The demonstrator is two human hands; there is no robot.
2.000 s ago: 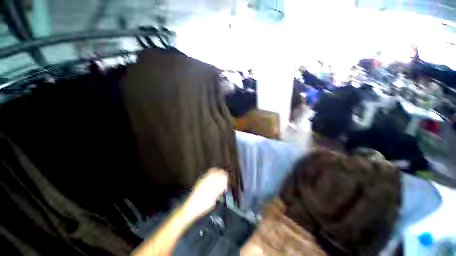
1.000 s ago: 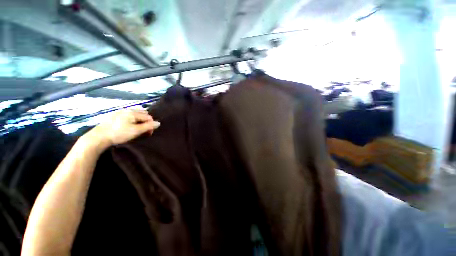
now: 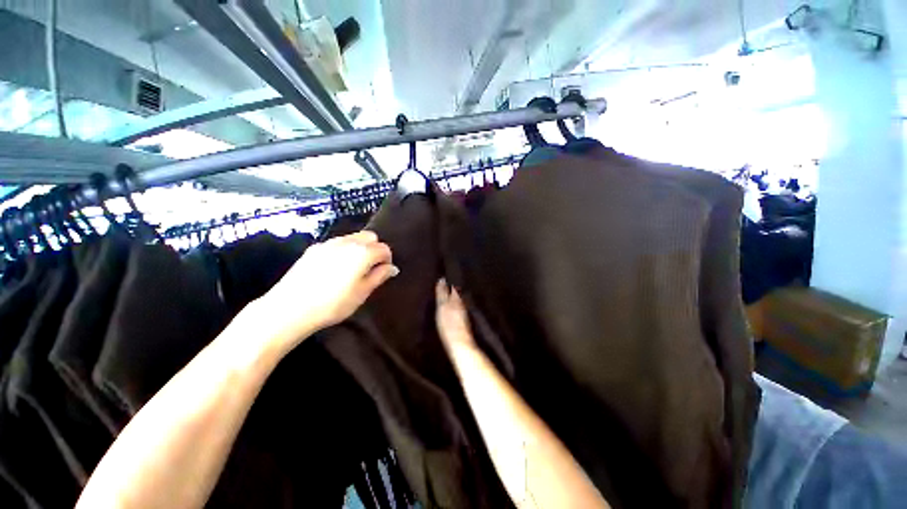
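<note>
A brown sleeveless vest (image 3: 413, 239) hangs by a black hanger (image 3: 412, 182) from the rail, its front facing me. My left hand (image 3: 348, 273) is at the vest's left shoulder and armhole side, fingers curled on the cloth. My right hand (image 3: 453, 313) is lower, at the long front edge, its fingertips closed on that edge; part of the hand is hidden against the dark cloth. No tool shows in either hand.
The grey metal rail (image 3: 298, 147) curves above the garments. Another brown vest (image 3: 607, 288) hangs close on the right. Dark brown garments (image 3: 90, 338) hang at the left. A carton (image 3: 820, 333), a white column (image 3: 845, 179) and light-blue fabric (image 3: 825, 447) are at the right.
The view has turned up towards the rail and the hanging vest. My left hand stays at the vest's shoulder, and my right hand has come into view at its front edge.
</note>
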